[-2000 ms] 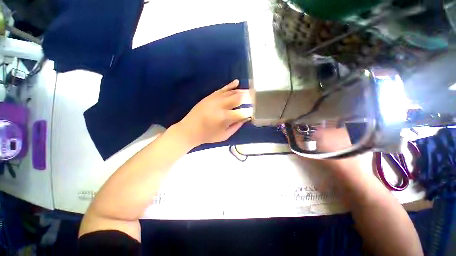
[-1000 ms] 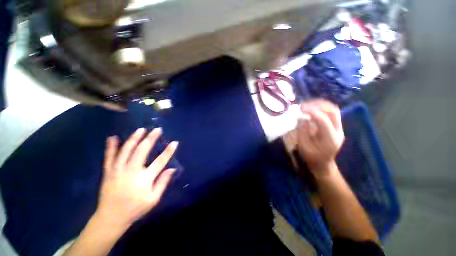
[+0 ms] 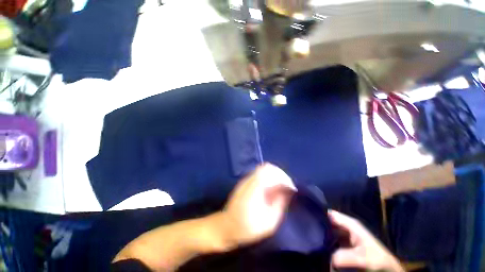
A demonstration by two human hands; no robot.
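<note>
A dark navy garment panel (image 3: 170, 133) lies spread on the white table under the sewing machine's needle area (image 3: 271, 95). A small navy rectangular piece (image 3: 242, 146) lies on it, with a pale line along its right edge. My left hand (image 3: 260, 204), blurred, is at the panel's near edge, closed on a bunched navy cloth (image 3: 303, 226). My right hand (image 3: 359, 244), also blurred, pinches the right side of the same bunched cloth. Some fingertips are hidden by the cloth.
Dark red-handled shears (image 3: 391, 119) lie right of the panel, beside crumpled navy pieces (image 3: 449, 125). More navy cloth (image 3: 98, 40) is at the upper left. A purple box (image 3: 18, 142) and a purple bar (image 3: 50, 153) are at the far left. A blue bin edge (image 3: 470, 212) shows at the lower right.
The view has swung left. My left hand has moved from flat on the panel to its near edge. My right hand has come from near the shears to the bunched cloth, and both now hold it.
</note>
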